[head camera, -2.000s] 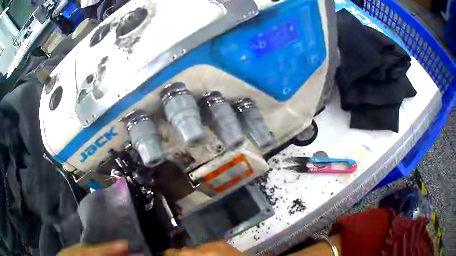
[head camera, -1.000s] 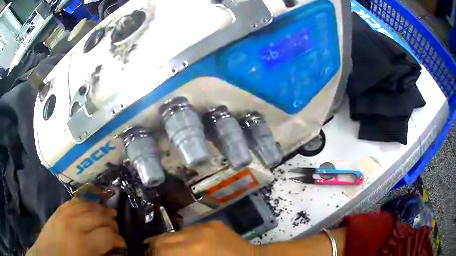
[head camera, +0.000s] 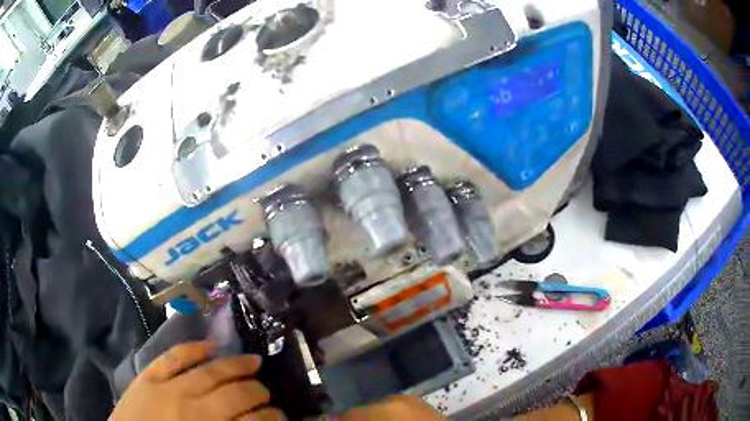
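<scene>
The white overlock machine (head camera: 247, 164) with a blue stripe and "JACK" lettering fills the middle. Dark grey cloth (head camera: 74, 279) lies heaped to its left, with a pale toothed line along one edge. My left hand (head camera: 197, 382) lies on the grey cloth just in front of the needle area (head camera: 267, 321), fingers pressing or holding it; the fingertips partly hide the cloth there. My right hand (head camera: 391, 409) is mostly cut off by the bottom edge, below the grey rectangular plate (head camera: 403, 362); its fingers and what they touch cannot be seen.
Snips (head camera: 559, 296) with pink and blue handles lie right of the machine, beside a small disc (head camera: 556, 279) and black lint (head camera: 514, 358). Folded black pieces (head camera: 645, 164) lie at the table's right. A blue basket (head camera: 699, 74) stands beyond the table edge.
The view has shifted, so the machine sits further right. My left hand has moved back onto visible grey cloth near the needle. My right hand has dropped lower, mostly out of the picture.
</scene>
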